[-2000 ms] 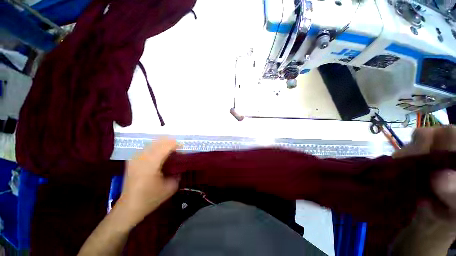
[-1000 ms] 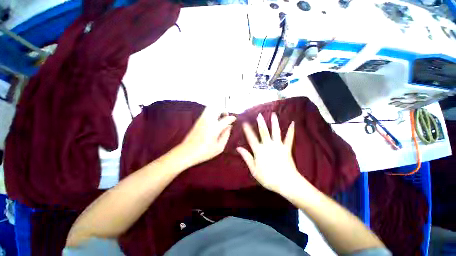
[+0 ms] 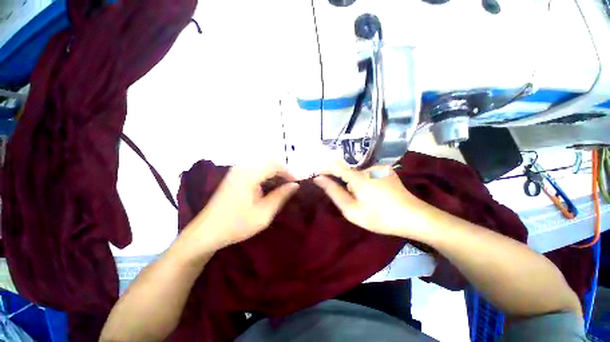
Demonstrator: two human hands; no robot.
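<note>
A dark red garment piece (image 3: 314, 247) lies in front of the sewing machine (image 3: 468, 60) and hangs over the table's front edge. My left hand (image 3: 244, 200) pinches its top edge between thumb and fingers. My right hand (image 3: 368, 200) pinches the same edge just to the right, with the fingertips of both hands close together. The needle area (image 3: 354, 148) is just above my fingertips; the needle and presser foot cannot be made out clearly.
A long maroon garment pile (image 3: 63, 153) with a thin tie (image 3: 150, 168) lies at left. A black phone-like item (image 3: 491, 153), snips (image 3: 533, 182) and an orange cord (image 3: 595, 200) lie at right. A blue crate (image 3: 485, 314) stands below the table.
My right hand has gone from lying flat with spread fingers to pinching the cloth edge. The view has moved closer, so the machine head looms larger. The cloth is more bunched at right.
</note>
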